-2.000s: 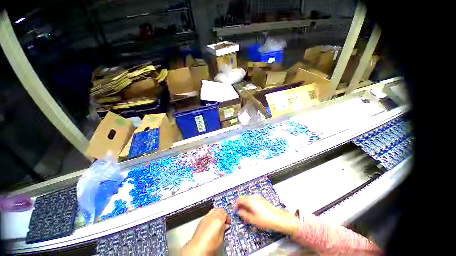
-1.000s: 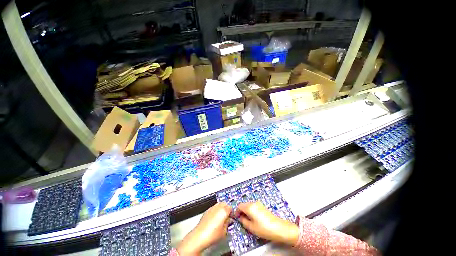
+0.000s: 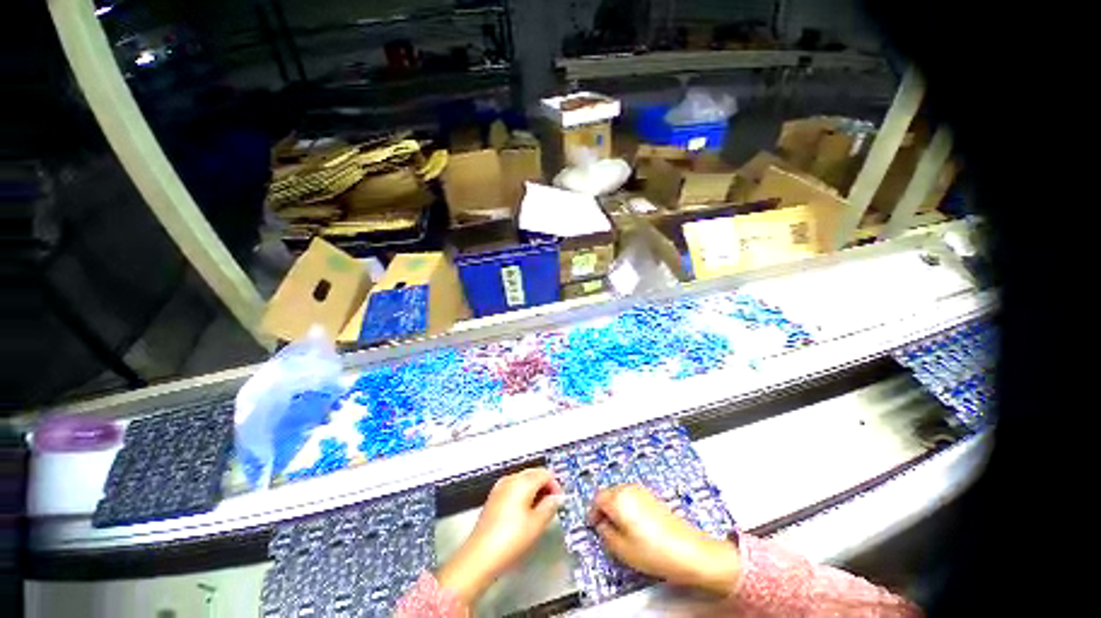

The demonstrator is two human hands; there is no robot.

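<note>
A dark blue-purple circuit board panel (image 3: 652, 465) with a grid of pale marks lies across the conveyor rails under my hands. My left hand (image 3: 519, 517) is bare, at the panel's left edge, with thumb and fingertips drawn together. My right hand (image 3: 652, 531) is bare, over the panel's middle, with its fingers curled down to the surface. Whether either hand holds a small part is too small to tell. Blue components (image 3: 423, 392) lie in a large loose heap on the white ledge beyond, with a patch of red components (image 3: 524, 369) among them.
Another board panel (image 3: 350, 561) lies at left on the rails, and one (image 3: 960, 362) at far right. A dark gridded board (image 3: 169, 465), a clear plastic bag (image 3: 287, 404) and a pink-purple roll (image 3: 76, 435) are on the ledge. Cardboard boxes and a blue bin (image 3: 510, 280) stand behind.
My hands were close together over the panel one second ago and are now farther apart, the left one at its left edge. The whole view has shifted, showing more of the left side.
</note>
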